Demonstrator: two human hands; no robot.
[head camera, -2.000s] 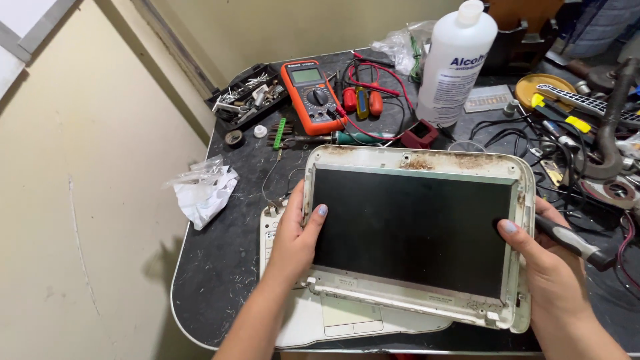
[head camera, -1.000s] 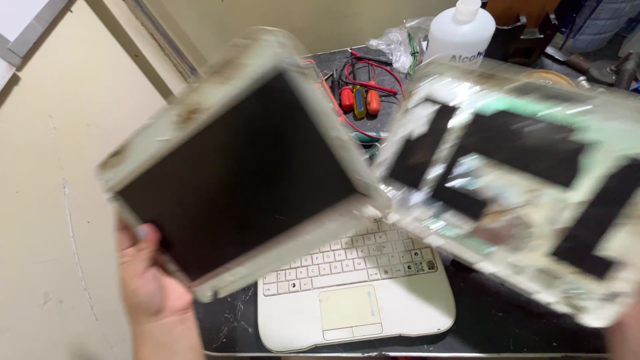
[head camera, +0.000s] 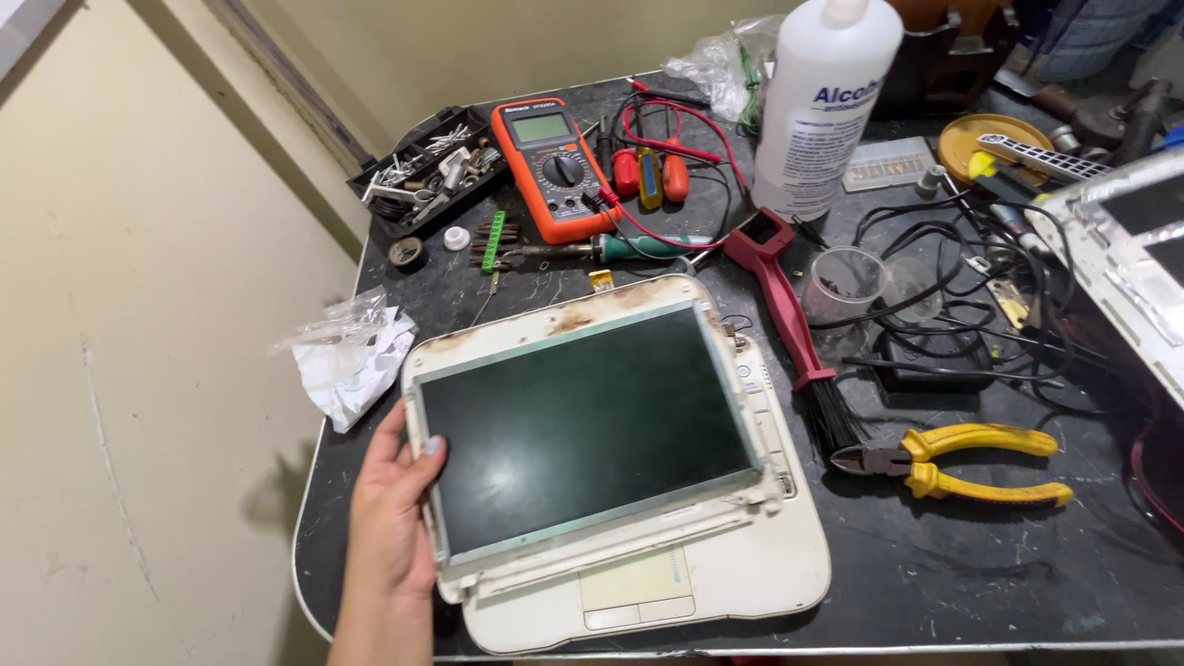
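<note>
My left hand (head camera: 398, 504) grips the left edge of a white laptop screen assembly (head camera: 592, 425), thumb on the front by the dark display. The screen assembly is tilted over the white laptop base (head camera: 777, 564) and covers its keyboard; the touchpad (head camera: 638, 583) shows below it. Brown stains mark the frame's top border. My right hand is out of view. At the right edge stands part of a white lid cover (head camera: 1124, 250) with dark patches; what supports it is hidden. Yellow-handled cutting pliers (head camera: 962, 462) lie right of the base, beside a red-handled brush (head camera: 786, 314).
Behind lie an orange multimeter (head camera: 555, 171), a parts tray (head camera: 430, 176), a soldering iron (head camera: 647, 247) and screwdrivers (head camera: 650, 176). An alcohol bottle (head camera: 819, 111) stands at the back. Black cables (head camera: 934, 277) and a plastic cup (head camera: 844, 282) sit right; crumpled paper (head camera: 356, 361) lies left.
The screen assembly and lid cover, held together two seconds ago, have come apart. The screen assembly has moved back over the base; the cover has moved to the right edge. My right hand has left view.
</note>
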